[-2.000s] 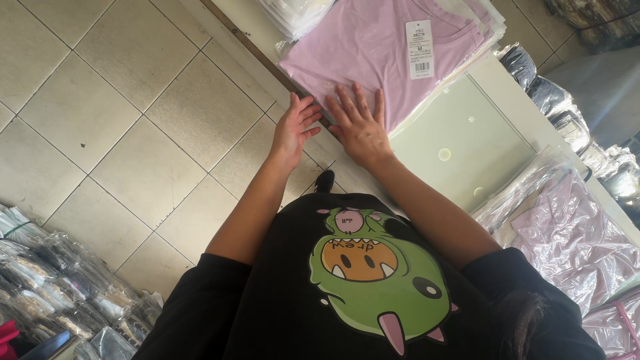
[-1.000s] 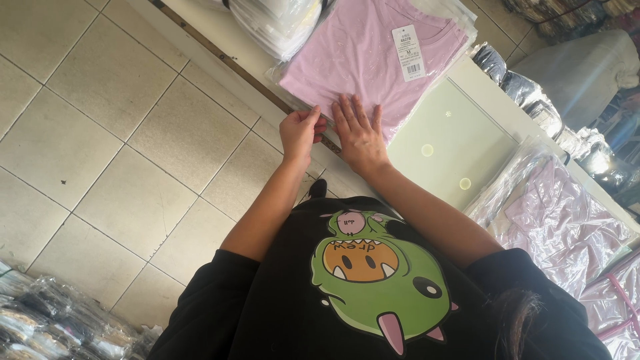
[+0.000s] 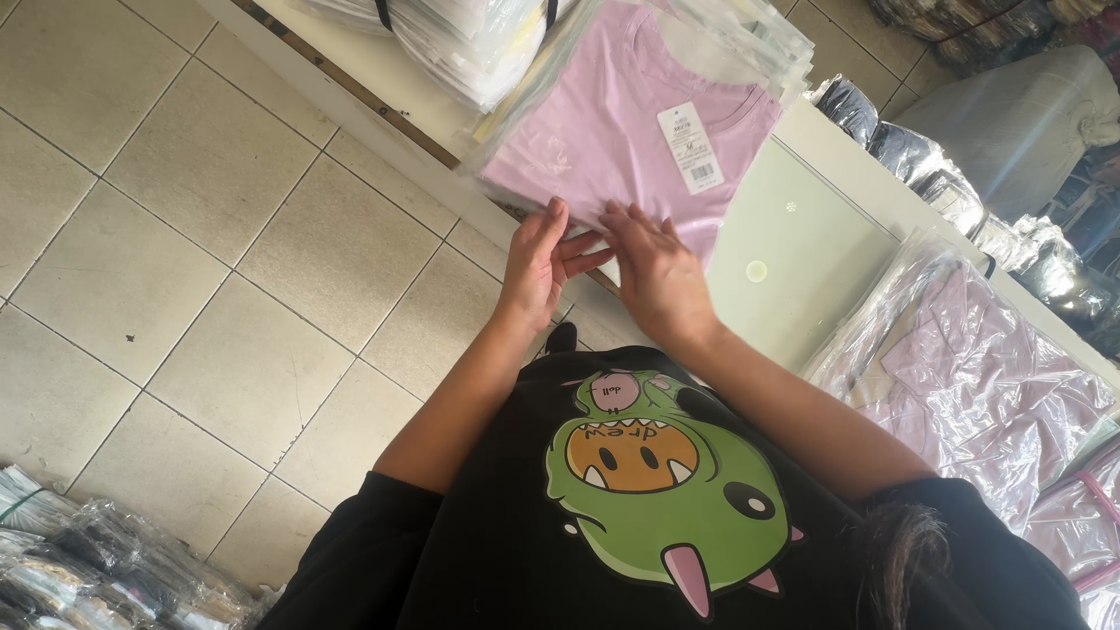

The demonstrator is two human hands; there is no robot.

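A folded pink T-shirt (image 3: 604,131) in a clear plastic bag lies on top of a stack of bagged garments on the table. A white hang tag (image 3: 691,149) with writing and a barcode shows near its neckline. My left hand (image 3: 547,262) is at the near edge of the bag, thumb raised and fingers apart, some of them beneath the edge. My right hand (image 3: 656,271) rests its bent fingertips on the bag's lower edge, close beside the left; whether it pinches the plastic cannot be told.
A strapped bundle of white bagged items (image 3: 472,52) stands beyond the stack. Bagged pink garments (image 3: 980,376) lie at the right. Dark bagged bundles (image 3: 936,175) line the table's far side, near a grey sack (image 3: 1006,114). More bagged bundles (image 3: 105,569) sit at lower left on the tiled floor.
My left hand's fingers were curled in and are now spread at the bag's edge. My right hand lay flat on the shirt; its fingers are now bent at the edge.
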